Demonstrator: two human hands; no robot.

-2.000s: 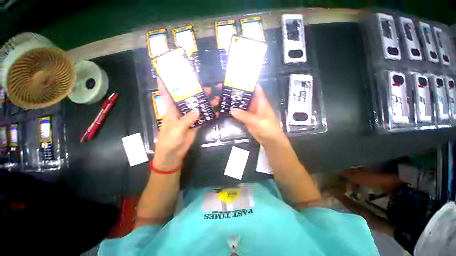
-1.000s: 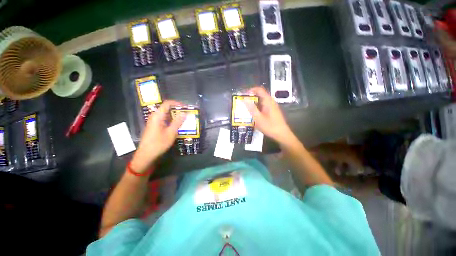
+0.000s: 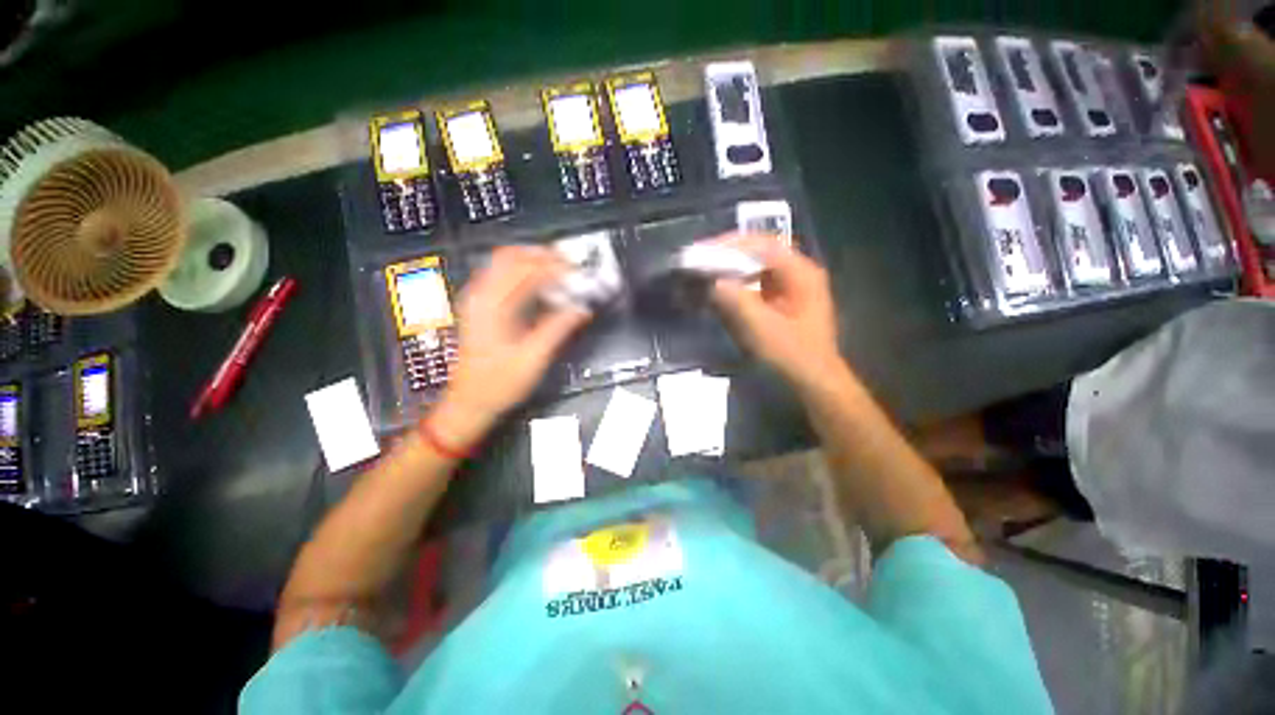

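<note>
A clear blister tray (image 3: 366,238) lies in front of me with several yellow-edged keypad phones (image 3: 575,137) face up, their screens lit. Two white-rimmed phone backs lie at its right end, one at the far side (image 3: 737,120) in full view, one partly behind my right hand. My left hand (image 3: 515,324) holds a blurred phone (image 3: 589,267) over the tray's middle. My right hand (image 3: 787,310) holds another blurred phone, seen nearly edge-on (image 3: 719,260), just to the right. Several white slips (image 3: 622,432) lie along the near edge.
At left are a small fan (image 3: 98,224), a pale ring-shaped base (image 3: 217,256), a red marker (image 3: 243,349) and another phone tray. At right lies a tray of phone backs (image 3: 1012,243), a red bin (image 3: 1226,182), and another person's grey sleeve (image 3: 1189,433).
Both hands have moved away from me over the tray. The phones they hold have turned from lit screens facing up and are blurred. One more white slip shows at the near edge.
</note>
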